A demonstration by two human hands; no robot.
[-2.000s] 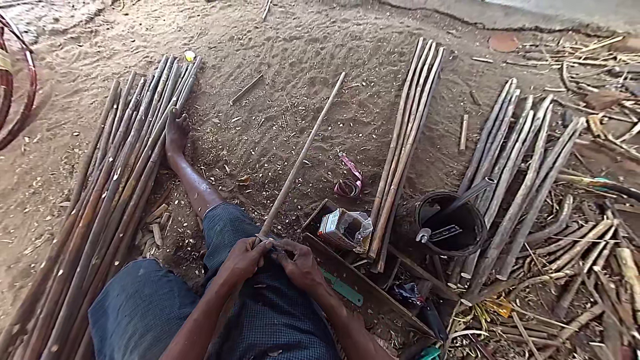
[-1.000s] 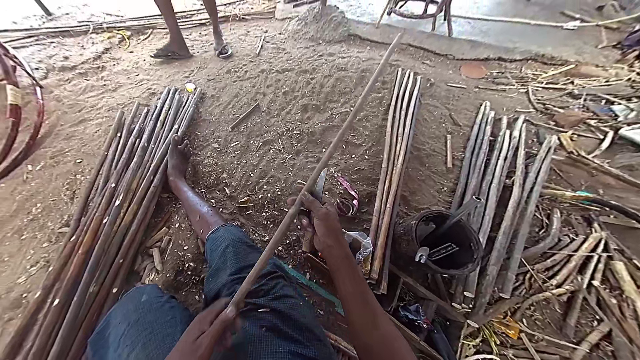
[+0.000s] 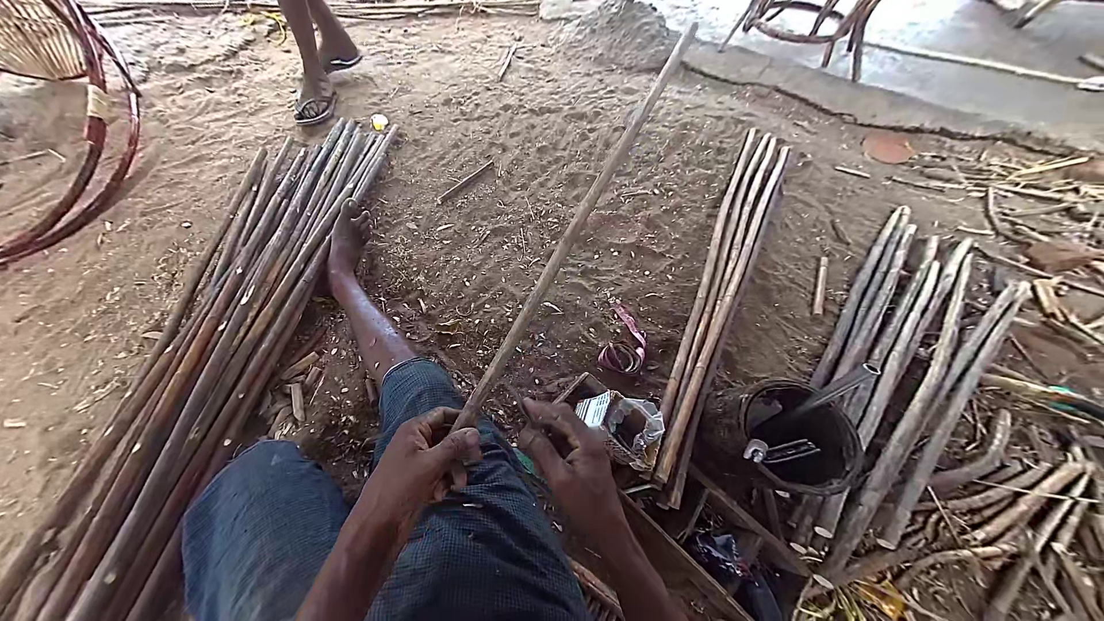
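Observation:
My left hand [image 3: 423, 457] grips the lower end of a long, thin wooden stick [image 3: 573, 228], which slants up and away to the right above the ground. Just right of it, over my thigh, is my right hand [image 3: 565, 444] with its fingers curled and clear of the stick. A thin dark thing shows at its fingertips, too small to name, and the palm is hidden. Beyond the right hand lies a torn carton [image 3: 625, 427] by a wooden box [image 3: 664, 552]. A reddish strap [image 3: 625, 345] is coiled on the soil.
Dark poles [image 3: 216, 371] lie in a bundle at left, beside my foot. Thin poles [image 3: 724, 302] lie right of centre, near a black bucket [image 3: 806, 440] with metal tools; grey sticks [image 3: 914, 371] lie farther right. Another person's sandalled feet [image 3: 315, 99] stand at top left, near a cane frame [image 3: 112, 164].
My right hand has come off the stick and drawn back toward my lap. The stick's far end has swung to the right since the oldest frame. Another person's feet have come into view.

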